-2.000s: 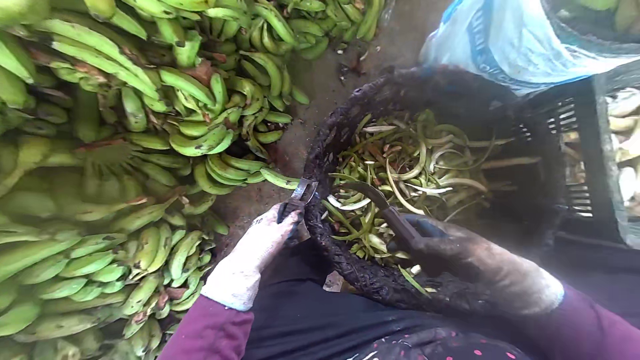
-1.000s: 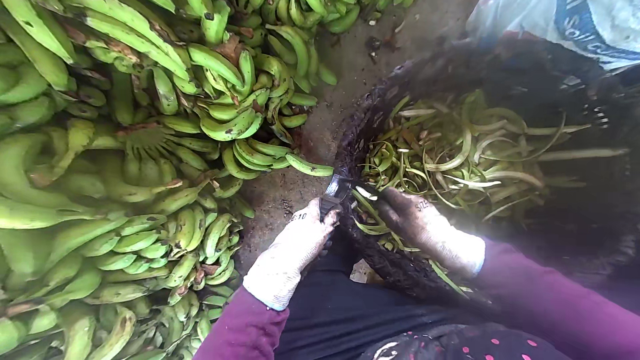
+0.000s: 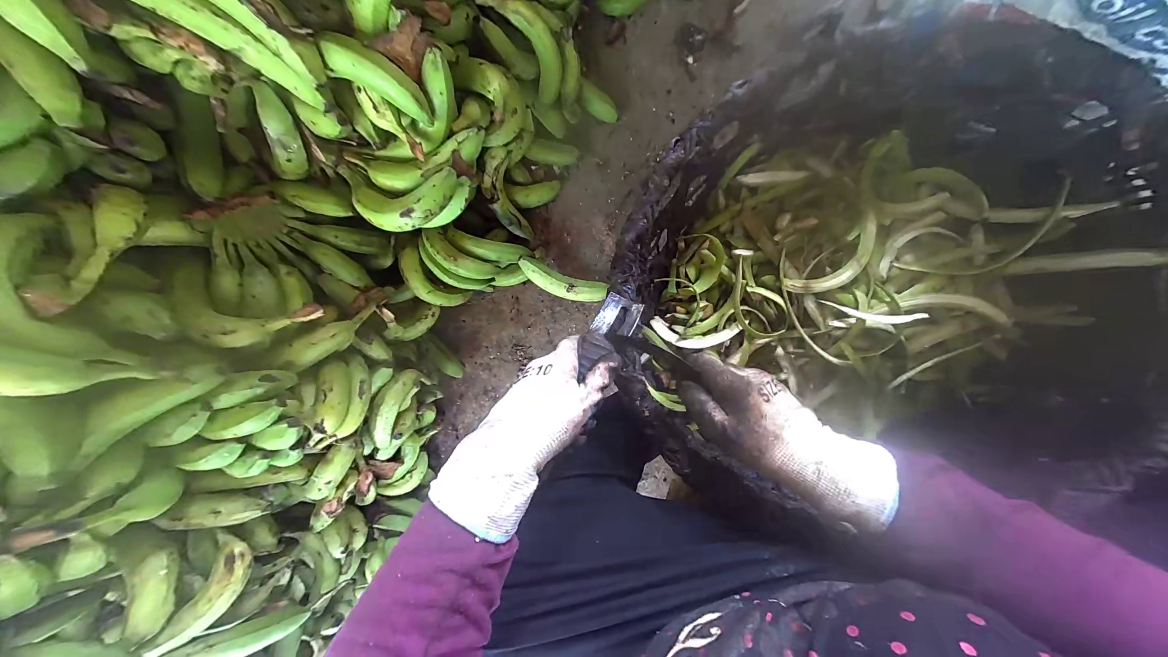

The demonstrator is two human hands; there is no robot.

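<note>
My left hand (image 3: 538,411), in a white knit glove with dark fingertips, grips a small dark tool with a shiny metal plate (image 3: 618,315) at the near-left rim of the basket. My right hand (image 3: 757,411), in a similar soiled glove, is closed around a dark knife (image 3: 657,351) whose blade reaches toward the metal plate; most of its handle is hidden. The two hands are close together but apart. Long green and white peel strips (image 3: 821,265) lie in the dark basket (image 3: 650,219) just beyond my right hand.
Green bananas or plantains (image 3: 401,192) are heaped across the left side, some reaching near the basket rim. A stained concrete floor (image 3: 584,201) shows between heap and basket. Part of a printed plastic sack (image 3: 1113,27) is at the top right. My knees are below the hands.
My right hand has moved left, closer to my left hand, and the blade now meets the area of the metal plate. The view has shifted closer to the basket.
</note>
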